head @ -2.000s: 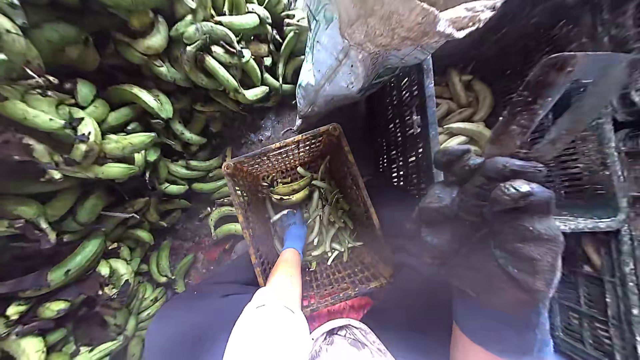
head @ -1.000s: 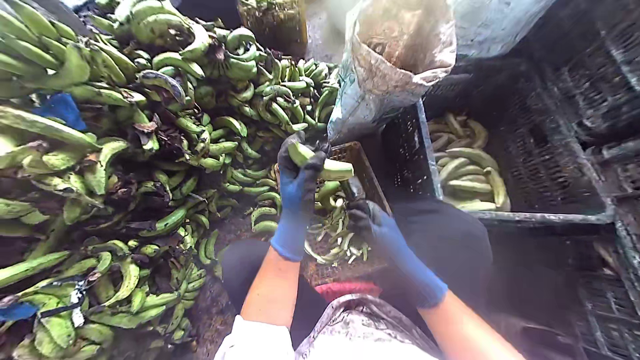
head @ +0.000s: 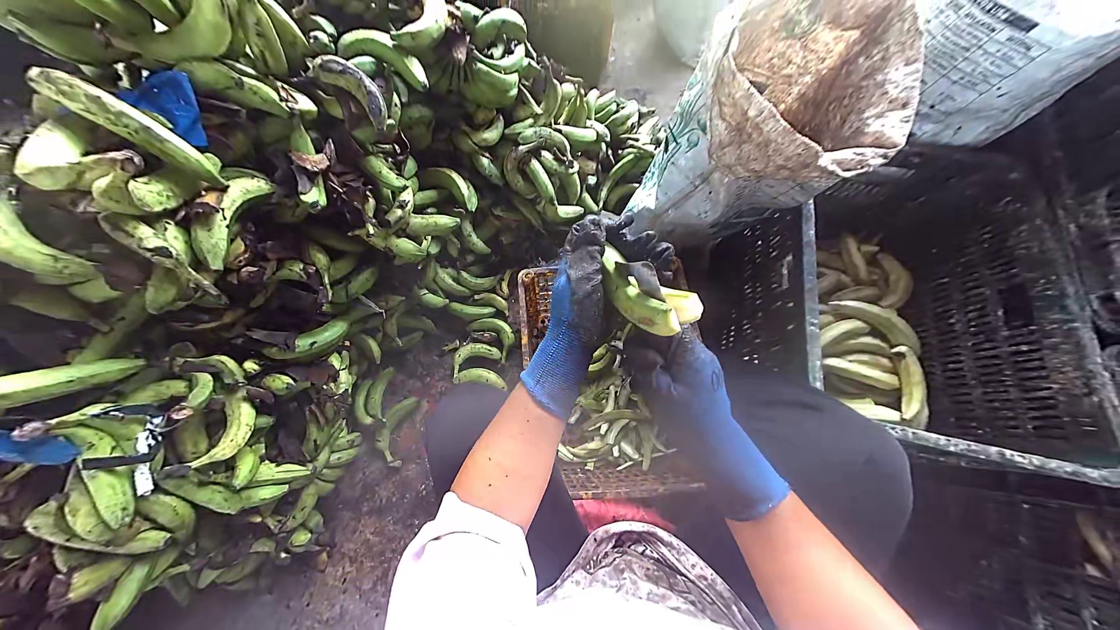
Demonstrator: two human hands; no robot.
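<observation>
My left hand, in a blue glove with a blackened palm, grips a green plantain above a brown plastic crate. Its peel is partly opened, and pale flesh shows at the lower end. My right hand, gloved alike, is closed just below the fruit. A dark knife blade lies against the plantain; the handle is hidden in my right hand. Strips of green peel lie in the crate under my hands.
Green plantains are heaped along the left side. A dirty woven sack stands ahead. At the right, a black plastic crate holds peeled plantains. My knees flank the brown crate.
Two seconds ago my left hand was down in the brown crate and my right hand was raised at the right. Now both are together at the plantain, which my left hand lifted out.
</observation>
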